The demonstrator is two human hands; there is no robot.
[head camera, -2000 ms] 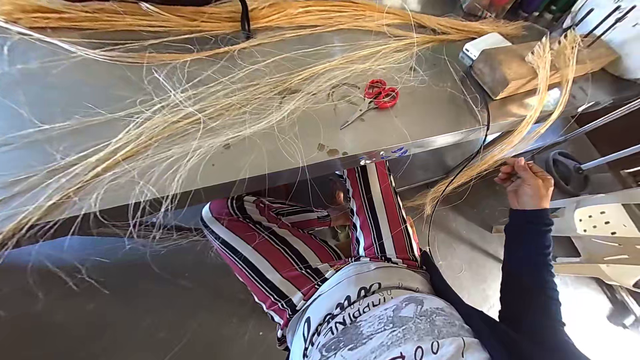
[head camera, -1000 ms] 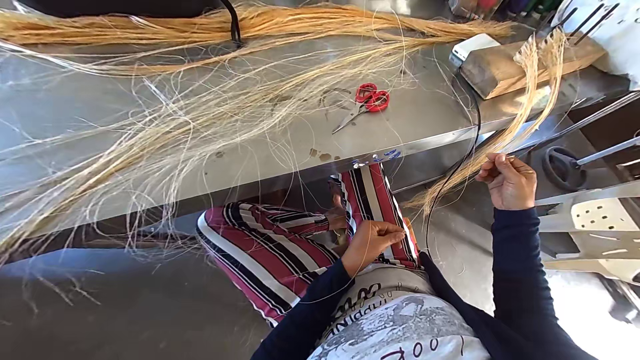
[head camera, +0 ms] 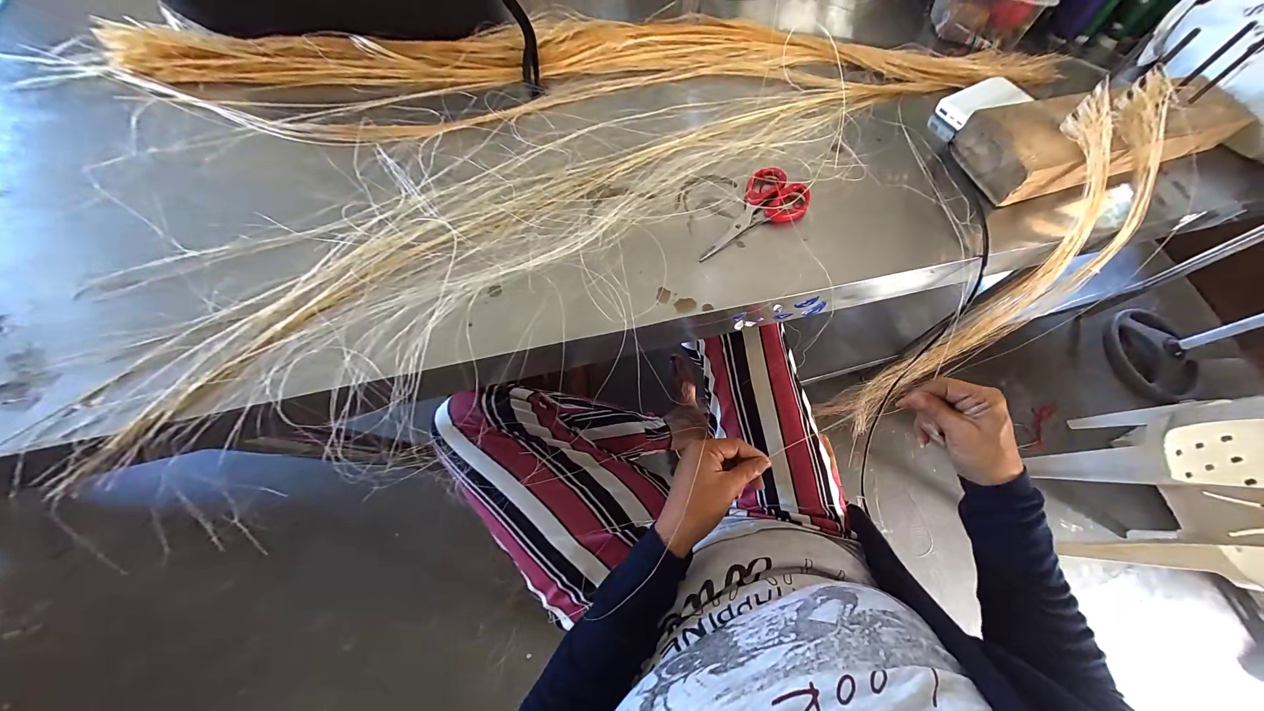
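My left hand is over my striped lap, thumb and forefinger pinched on a thin pale fiber strand. Near the tips of a hanging fiber bundle, my right hand has its fingers curled together; whether a strand is between them cannot be told. That bundle drapes over the table edge from a wooden block with dark metal prongs. Loose pale fibers spread across the metal table, behind which lies a thicker golden fiber bundle. Red-handled scissors rest on the tabletop.
A white device touches the block, and a black cable runs down past the table edge. A black object lies over the golden bundle. At right are a plastic chair and a dark round base with a metal rod.
My left hand, out of view two seconds ago, came in over my lap and has stayed there. My right hand has shifted slightly from the hanging bundle toward my body.
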